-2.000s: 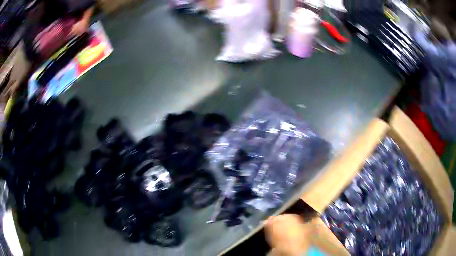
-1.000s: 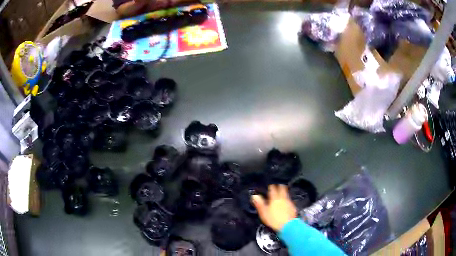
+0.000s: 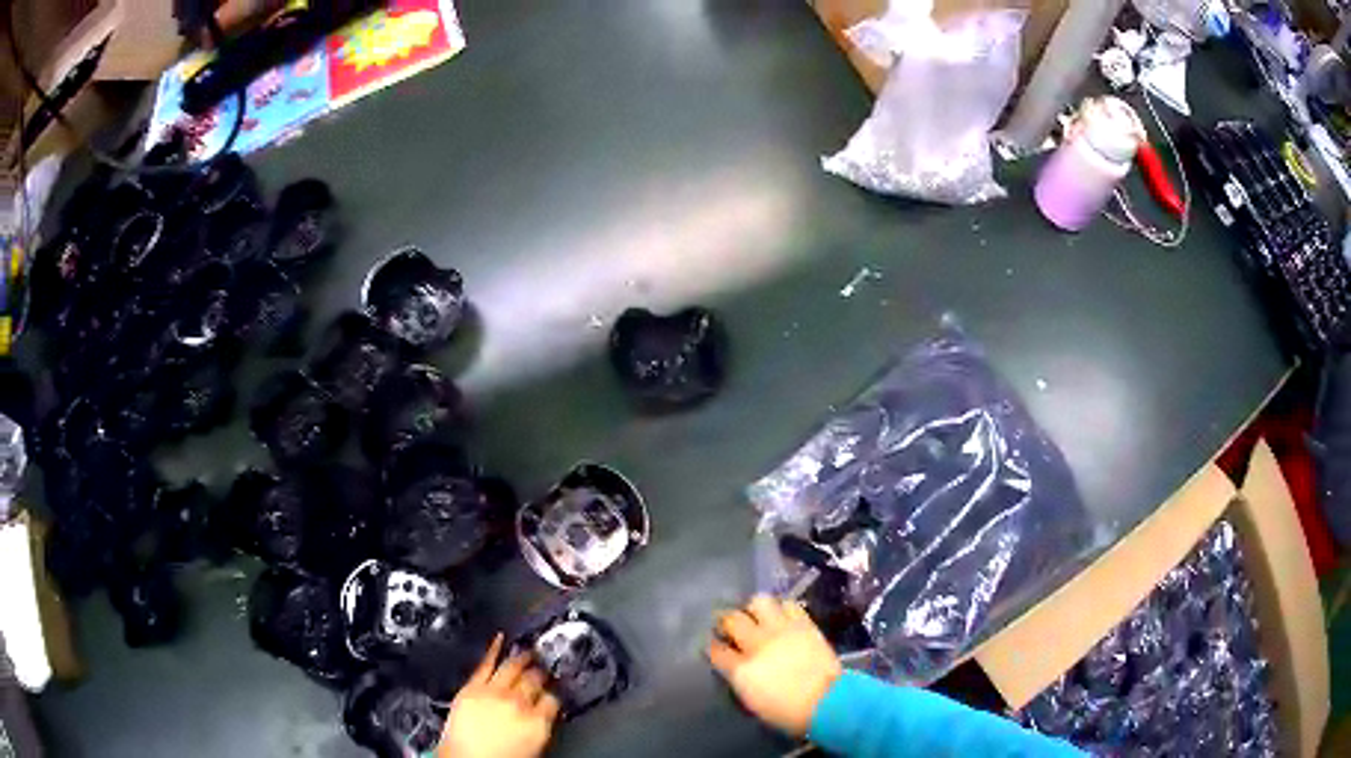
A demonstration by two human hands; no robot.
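Black round plastic housings [image 3: 585, 527] lie in a loose group at the centre left, cups up, with holes in their floors. One housing [image 3: 665, 356] sits apart behind them. My left hand [image 3: 504, 714] is at the bottom edge, fingers somewhat apart, at the left side of a housing [image 3: 578, 659]; whether it grips the rim is unclear. My right hand [image 3: 774, 663], below a blue sleeve, is at the open near-left end of a clear poly bag [image 3: 963, 489]. Small black parts [image 3: 833, 555] show at the bag's mouth. The right fingers are curled and blurred; anything in them is hidden.
A larger housing pile [image 3: 134, 341] is at the left. An open carton [image 3: 1104, 615] of shiny dark parts is lower right. A white bag [image 3: 933, 111], pink bottle [image 3: 1086, 166] and parts tray [image 3: 1267, 222] are at the back right. A printed sheet [image 3: 393, 52] is at the back left.
The view has shifted. My right hand has moved from over the housings to the bag's mouth. My left hand now shows beside a housing. The central housings lie farther left, with one apart.
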